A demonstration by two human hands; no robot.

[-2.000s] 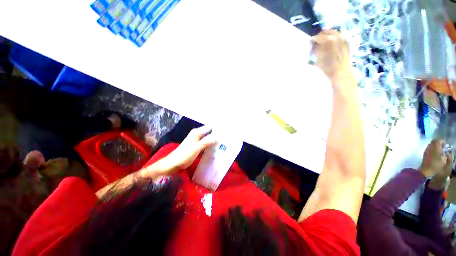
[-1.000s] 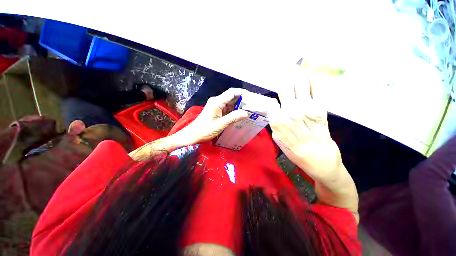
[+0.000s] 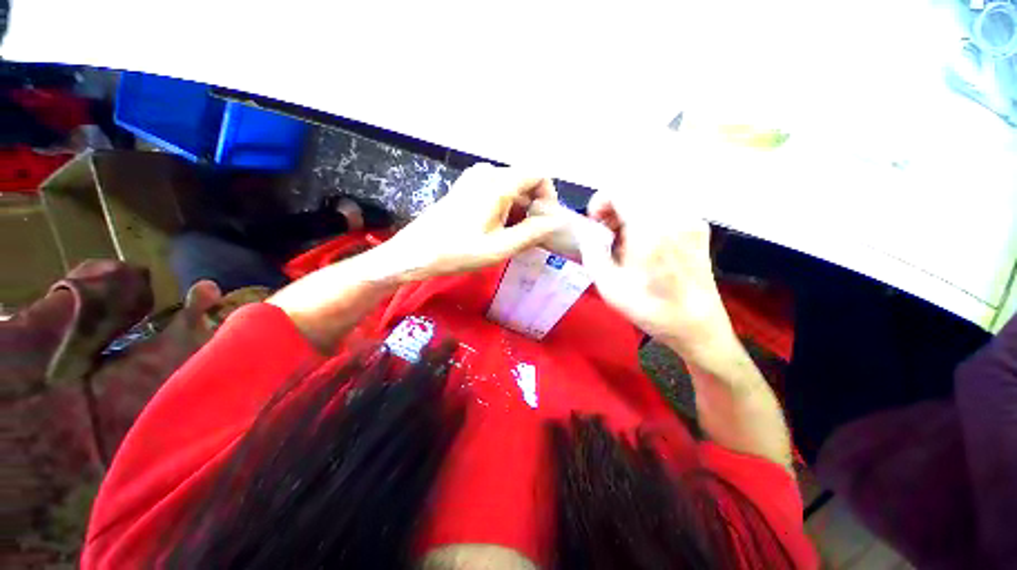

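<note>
A slim white carton (image 3: 538, 296) with a small blue logo hangs between my hands over my lap, in front of the table's near edge. My left hand (image 3: 491, 217) grips its upper end from the left, fingers curled. My right hand (image 3: 658, 262) is bent over the same end from the right, its fingertips close to the left ones. The carton's top is hidden behind the fingers. Whether my right fingertips hold a small part or the carton itself cannot be told.
The white table (image 3: 368, 67) runs across the top. A yellow-green strip (image 3: 754, 136) lies on it. Pale coiled cables (image 3: 993, 33) show at the far right corner. Blue bins (image 3: 262, 136), an open cardboard carton (image 3: 123, 212) and a red stool (image 3: 335, 254) stand below. A person's purple sleeve (image 3: 926, 468) is at right.
My right hand has come back from the cable heap to the carton. Since the last frame, its fingers have bent in and both hands' fingertips have drawn together at the carton's top.
</note>
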